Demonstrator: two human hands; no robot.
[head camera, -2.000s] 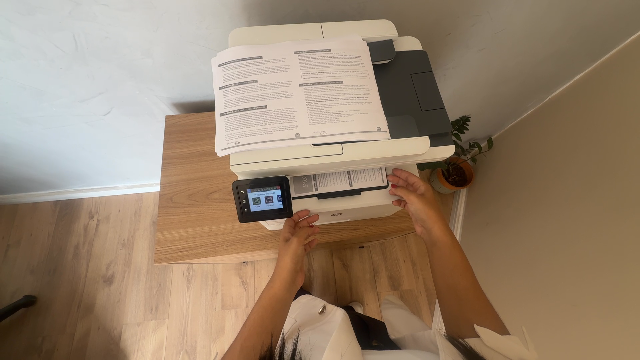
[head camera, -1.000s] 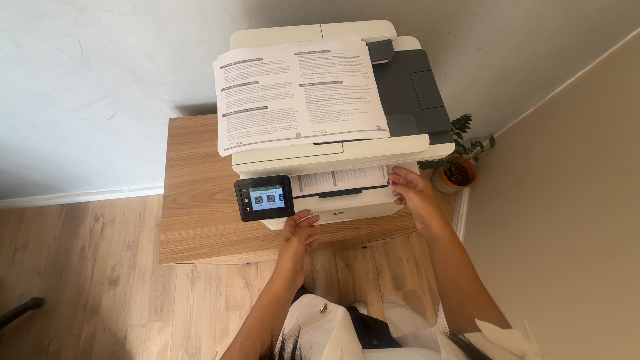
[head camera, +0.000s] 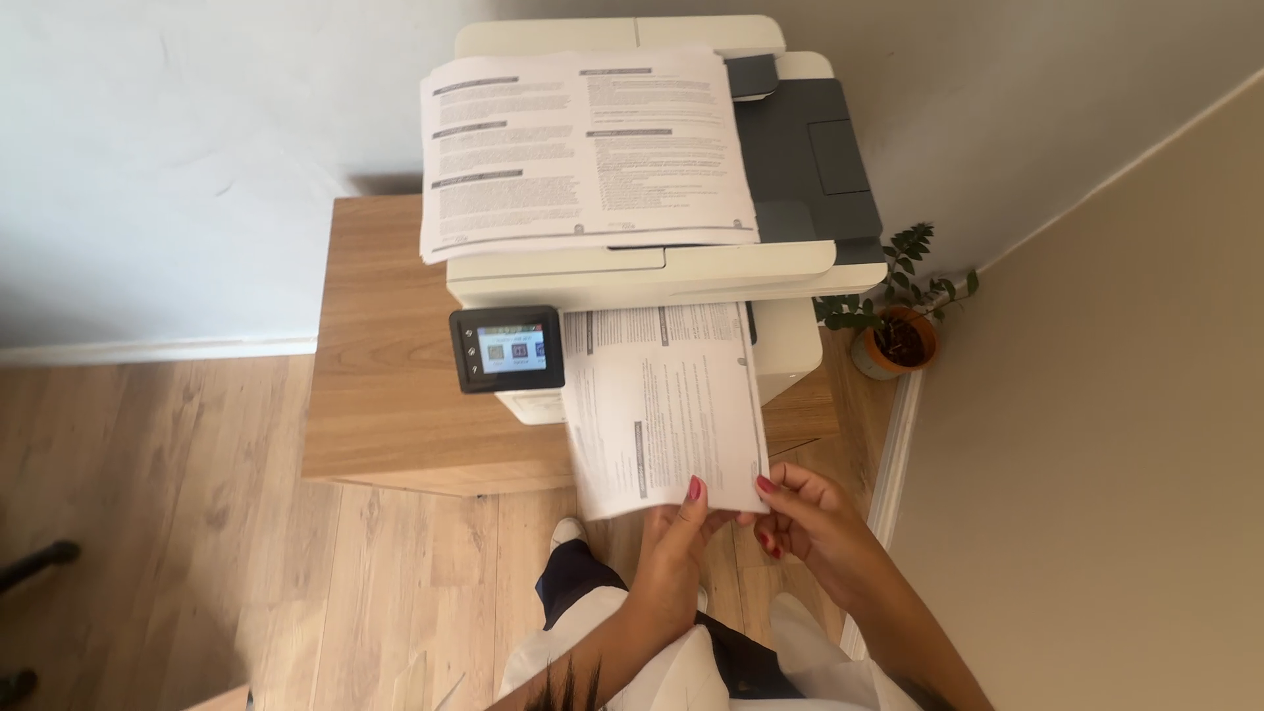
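Printed sheets of paper (head camera: 671, 405) extend from the front output slot of a white multifunction printer (head camera: 632, 281). My left hand (head camera: 676, 553) pinches their near edge, thumb on top and fingers underneath. The near right corner is gripped by my right hand (head camera: 810, 523) between thumb and fingers. On the printer's top lies a stack of printed pages (head camera: 592, 153), beside the dark grey document feeder cover (head camera: 815, 148). A lit touchscreen panel (head camera: 511, 349) juts from the printer's front left, just left of the held sheets.
The printer stands on a wooden cabinet (head camera: 380, 346) against the wall. A potted plant (head camera: 894, 341) is on the right, near the corner of the walls. Dark chair-base parts (head camera: 39, 565) show at the far left on the wood floor.
Both hands have moved from the printer's front toward my body, drawing the printed sheets partly out of the slot. My left hand has gone from below the touchscreen to the sheets' near edge.
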